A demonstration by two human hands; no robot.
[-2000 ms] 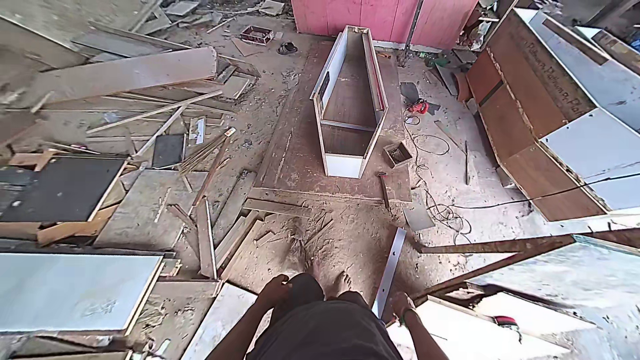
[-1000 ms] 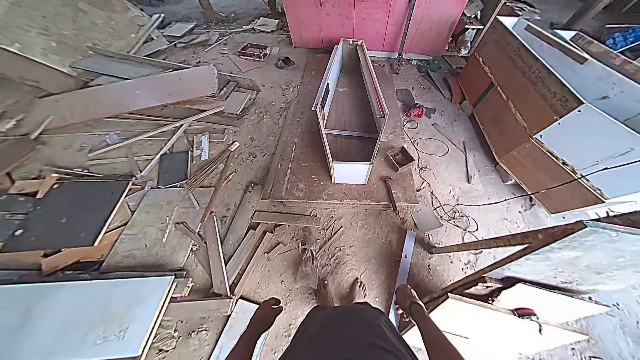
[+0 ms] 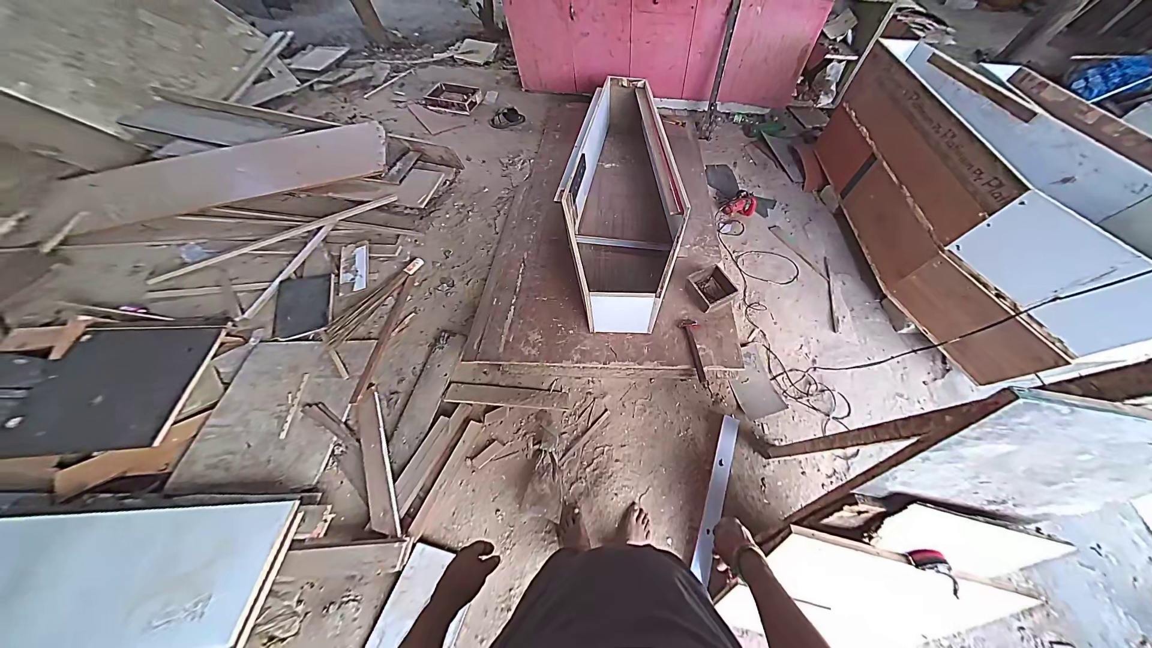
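My right hand (image 3: 733,542) is closed at the edge of a long white strip with small holes (image 3: 717,490), which slants up beside my right leg. My left hand (image 3: 466,574) hangs over the scraps on the left, its fingers loosely curled with nothing seen in them. Ahead, an open coffin-shaped wooden box (image 3: 623,313), with white outer faces and a cross strip inside, lies on a brown board (image 3: 531,333). A hammer (image 3: 694,349) and a small wooden box (image 3: 713,288) rest by its near right end.
Wood offcuts (image 3: 378,459) and panels (image 3: 135,531) cover the ground at left. A red power tool (image 3: 740,205) and a looped cable (image 3: 792,378) lie right of the board. Large brown and white panelled boxes (image 3: 954,297) stand at right. A pink wall (image 3: 648,45) is behind.
My left hand has moved out to the left, away from my body. The white strip stays beside my right hand. The view has shifted slightly.
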